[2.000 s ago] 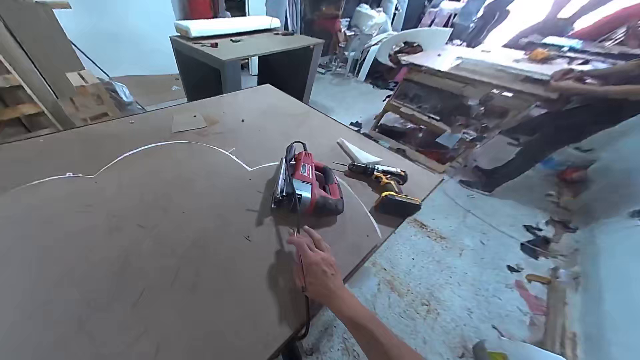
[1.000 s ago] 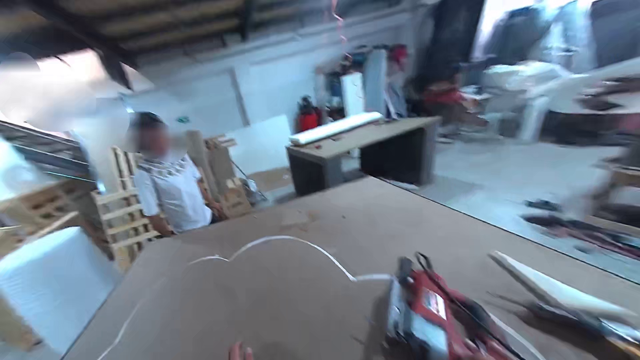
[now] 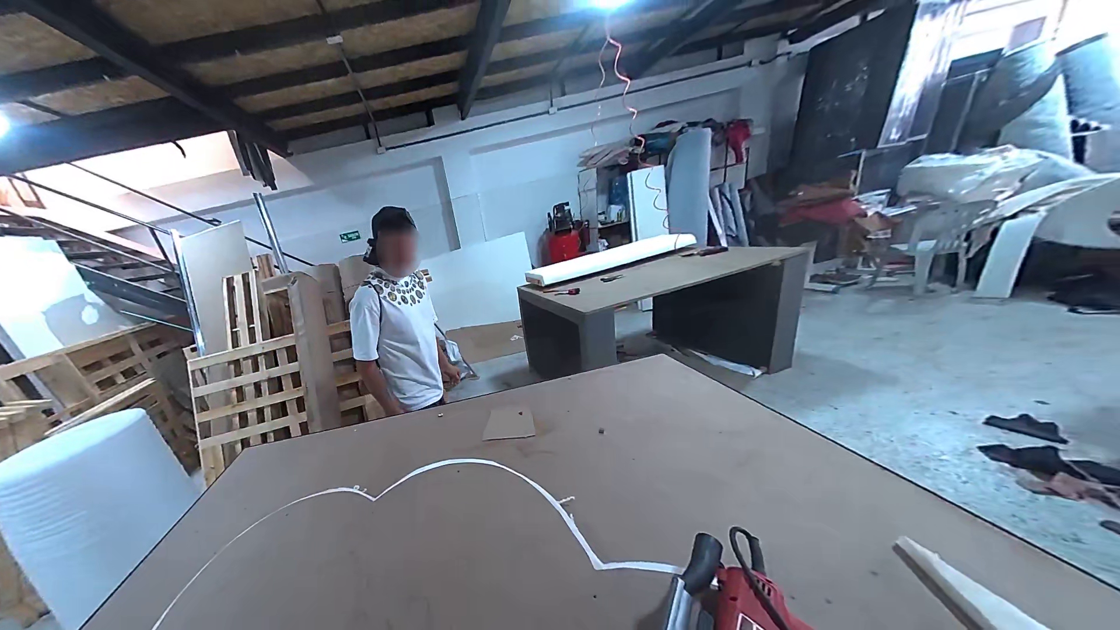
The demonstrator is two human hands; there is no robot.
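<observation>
Neither of my hands shows in the view now. At the bottom edge, right of centre, a red and black jigsaw (image 3: 744,595) lies on a large brown board (image 3: 490,560); its lower part is cut off by the frame. A curved white line (image 3: 525,483) with scalloped arcs runs across the board up to the jigsaw. To the right of the tool lies a pale wedge-shaped piece (image 3: 962,584). A small brown offcut (image 3: 509,424) rests near the board's far edge.
Beyond the board stands a person (image 3: 402,324) in a white shirt. A second table (image 3: 674,278) bears a long white roll (image 3: 612,259). At left are wooden pallets (image 3: 262,385) and a big white foam roll (image 3: 87,507). Dark scraps (image 3: 1028,459) litter the floor at right.
The view has swung up and to the left. My right hand, beside the jigsaw two seconds ago, is out of view, as is the yellow and black cordless drill.
</observation>
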